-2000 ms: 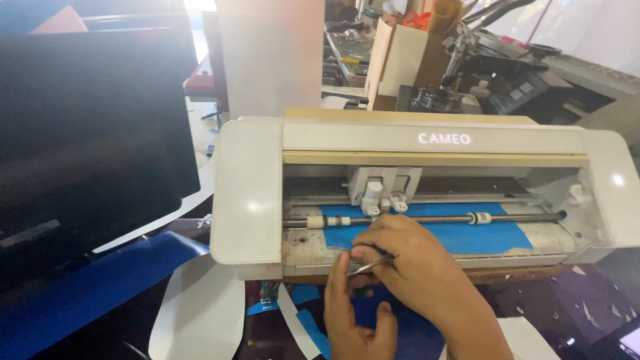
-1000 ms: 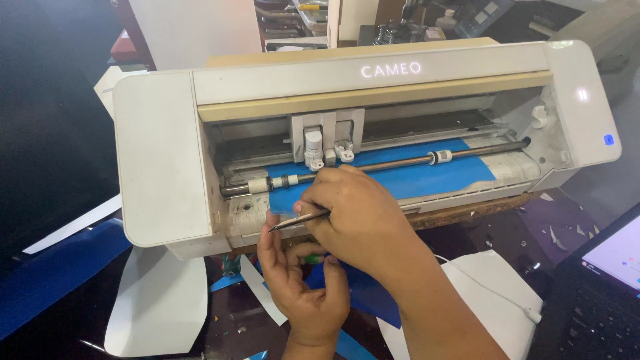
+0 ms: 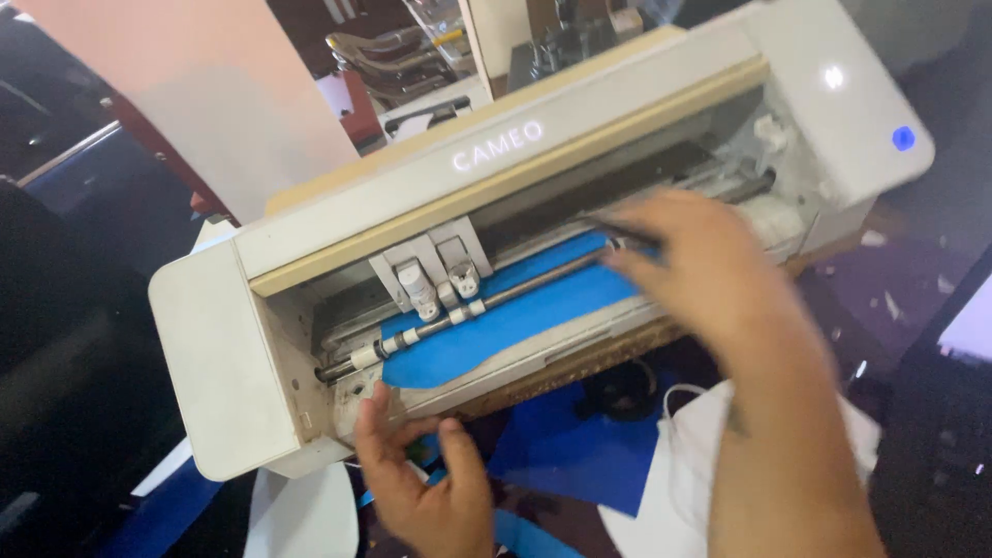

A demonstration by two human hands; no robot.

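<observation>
A white Cameo cutting machine (image 3: 496, 178) spans the view, tilted in the frame. A blue sheet (image 3: 465, 349) lies under its roller bar (image 3: 535, 279), and the white tool carriage (image 3: 434, 271) sits left of centre. My right hand (image 3: 690, 248), blurred, is over the right part of the sheet and bar, holding a thin dark pointed tool (image 3: 632, 235), perhaps tweezers. At the machine's front left edge my left hand (image 3: 426, 480) is palm up with fingers apart, holding nothing visible.
Below the machine lie a dark blue sheet (image 3: 581, 449), white sheets (image 3: 674, 465) with a white cable, and a white rounded piece (image 3: 302, 511). A lit screen (image 3: 969, 333) stands at the right edge. Small scraps lie on the dark table right of the machine.
My hands were close together at the front of the machine; now they are apart, the right one moved right over the sheet with the tool. The view has tilted.
</observation>
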